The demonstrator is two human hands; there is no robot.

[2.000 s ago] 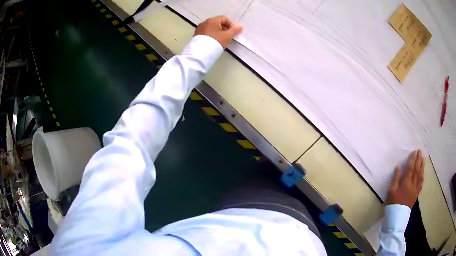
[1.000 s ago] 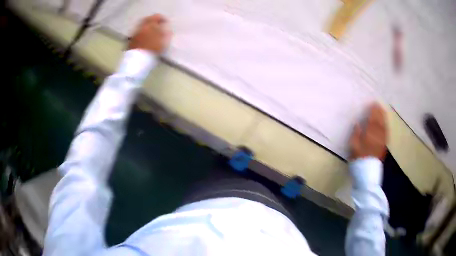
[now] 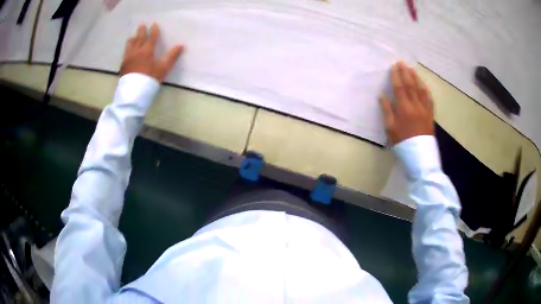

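Observation:
A large panel of white paper (image 3: pixel 285 65) with a thin dark cloth edge beneath lies along the front of the table. My left hand (image 3: pixel 145 54) lies on the panel's left part, fingers spread, holding nothing. My right hand (image 3: pixel 409 104) rests palm down on the panel's right end, fingers close together and extended. Whether its fingers grip an edge is not visible.
Cream table (image 3: pixel 207 113) with two blue clamps (image 3: pixel 251 166) on its metal edge. A dark weight (image 3: pixel 497 90) lies at right, a red pen (image 3: pixel 411 8) at the top. Dark cloth (image 3: pixel 468 172) and scraps lie beyond my right hand. Dark strips (image 3: pixel 58 44) cross at left.
The view has turned and shifted right along the table. My left hand has gone from closed fingers at the panel's edge to spread fingers on the paper. My right hand stays on the panel's right end.

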